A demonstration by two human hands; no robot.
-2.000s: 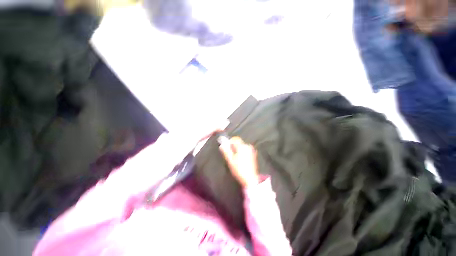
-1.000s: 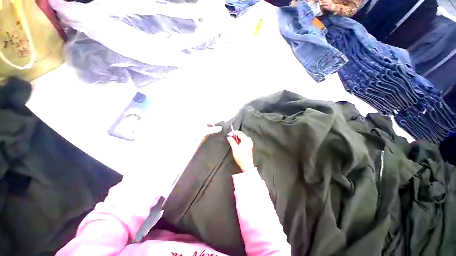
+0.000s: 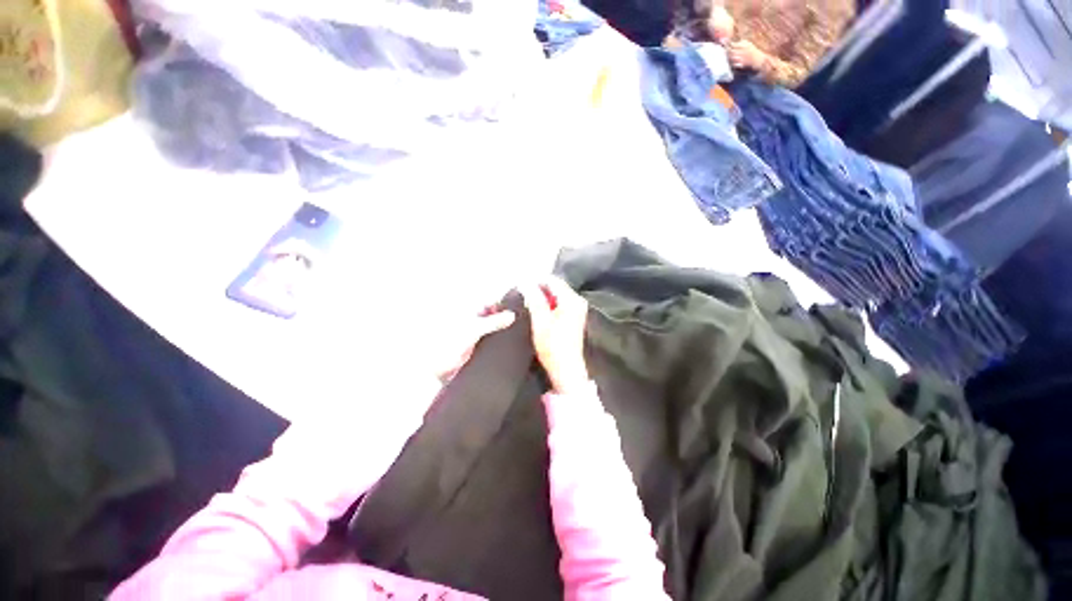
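The dark olive garment lies in a crumpled heap in front of me and to the right, with a thin pale zipper on it. My left hand pinches the garment's upper left edge; it is overexposed and blends into the white table. My right hand is close beside it at the same edge, its fingers bent down at the cloth. No tool can be made out in the right hand, and its fingertips are blurred.
A phone lies on the white table. A translucent plastic bag is at upper left, beside a yellow carry bag. Stacked jeans and loose denim are at upper right, near another person's hand. Dark cloth is at left.
Since one second ago, the view has shifted slightly. My right hand has moved up and closer to my left at the garment edge. The metallic tip seen at its fingers is no longer visible.
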